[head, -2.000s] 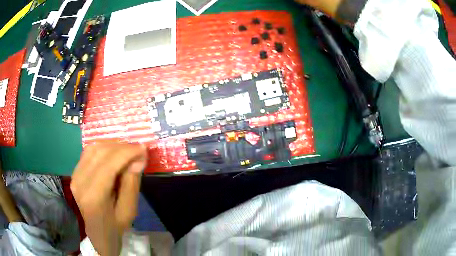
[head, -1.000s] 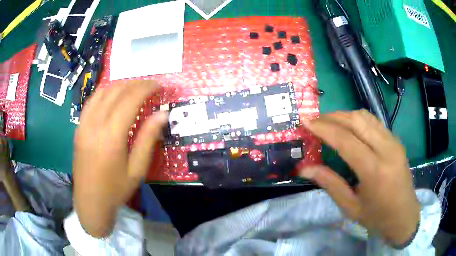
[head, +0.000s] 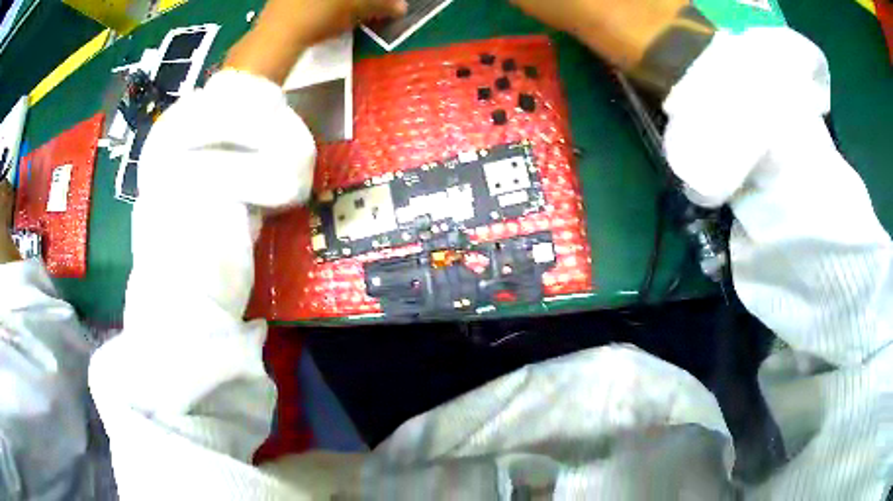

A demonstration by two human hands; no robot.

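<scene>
A long dark circuit board (head: pixel 428 202) with bright white areas lies on the red bubble wrap (head: pixel 411 117). A black plastic housing (head: pixel 460 276) with an orange-brown flex piece lies just below it at the wrap's front edge. My left hand (head: pixel 311 22) is at the top edge, reaching over the white sheet, its fingertips beside a white-edged grey sheet (head: pixel 406 18); whether it grips anything cannot be told. My right hand (head: pixel 587 22) is cut off by the top edge and its fingers are out of the picture.
Black foam pads (head: pixel 503 84) lie scattered on the wrap's upper right. A white sheet (head: pixel 338 70) lies partly under my left arm. White-framed strips (head: pixel 181 59) and another red wrap (head: pixel 67 196) are at left, near another person's sleeve (head: pixel 44 323). A black screwdriver (head: pixel 707 240) shows partly beneath my right arm.
Both hands have moved from beside the circuit board up to the top edge, and the sleeves now cover the left parts and most of the screwdriver. Board and housing remain on the wrap.
</scene>
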